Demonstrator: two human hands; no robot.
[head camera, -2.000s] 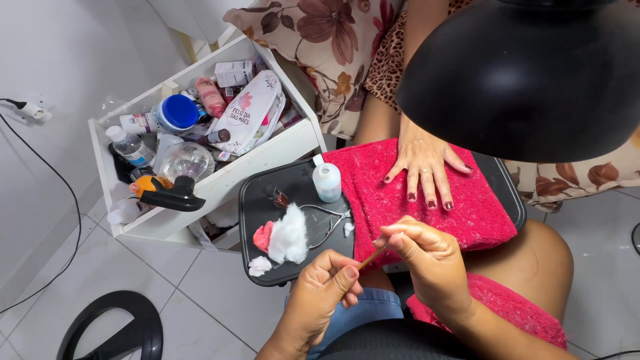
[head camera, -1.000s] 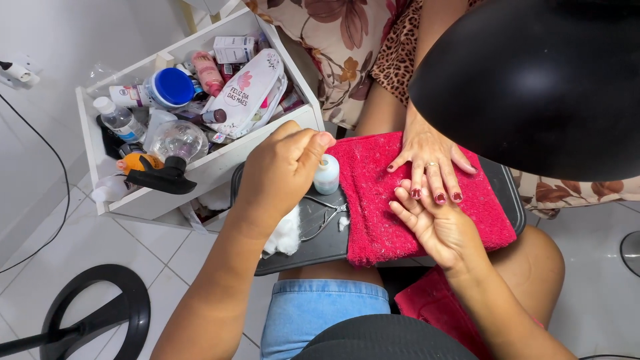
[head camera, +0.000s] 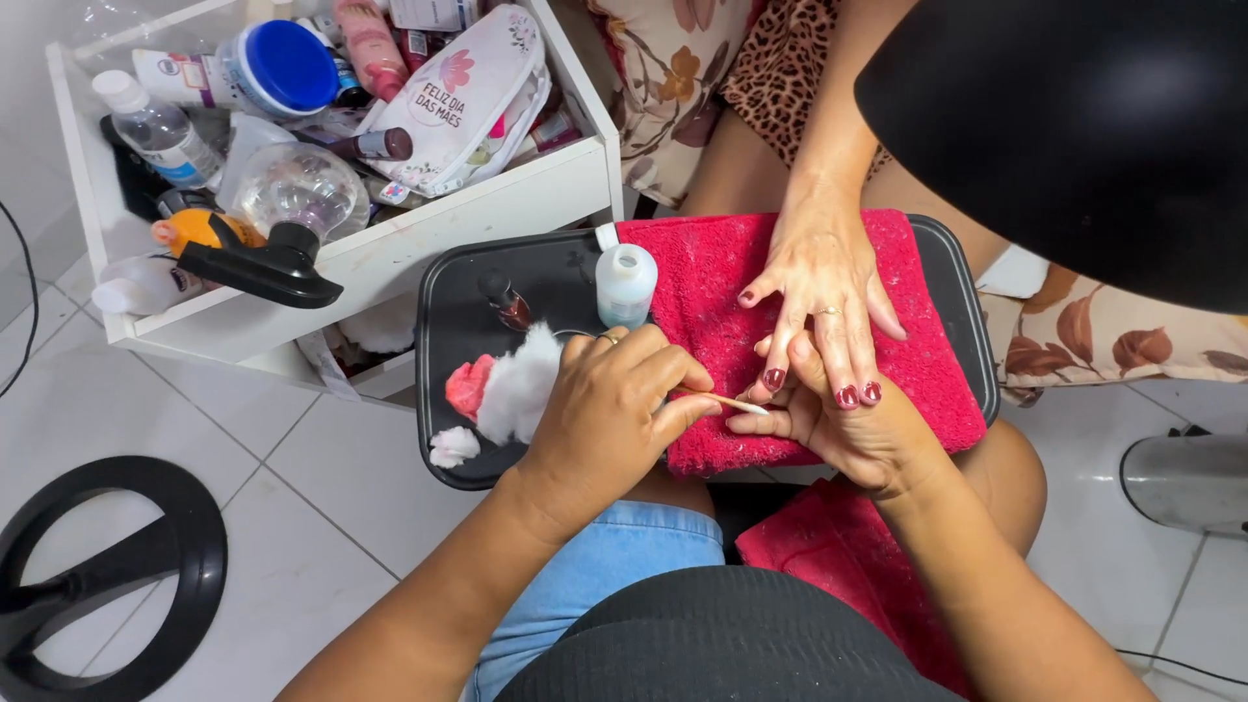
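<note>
My left hand (head camera: 624, 405) pinches a thin wooden stick (head camera: 711, 397), its tip wrapped in white cotton, just below another person's fingertips. My right hand (head camera: 863, 429) is under that person's hand (head camera: 824, 263), its thumb against one finger. The nails there bear dark red polish, and a ring is on one finger. That hand rests over a red towel (head camera: 916, 341) on a black tray (head camera: 453, 283). On the tray are an open plastic bottle (head camera: 626, 285) of pale liquid, a dark red nail polish bottle (head camera: 505, 299), white cotton (head camera: 517, 390) and a pink wad (head camera: 470, 386).
A large black lamp shade (head camera: 1063, 146) hangs at upper right. At upper left is a white drawer (head camera: 429, 234) crammed with bottles, a jar with a blue lid (head camera: 291, 66) and a zipped pouch (head camera: 458, 102). A black ring-shaped base (head camera: 200, 546) stands on the tiled floor.
Two seconds ago both my hands were together at the stick. My left hand went to the plastic bottle, then came right to the person's fingertips. My right hand moved up to that person's fingers.
</note>
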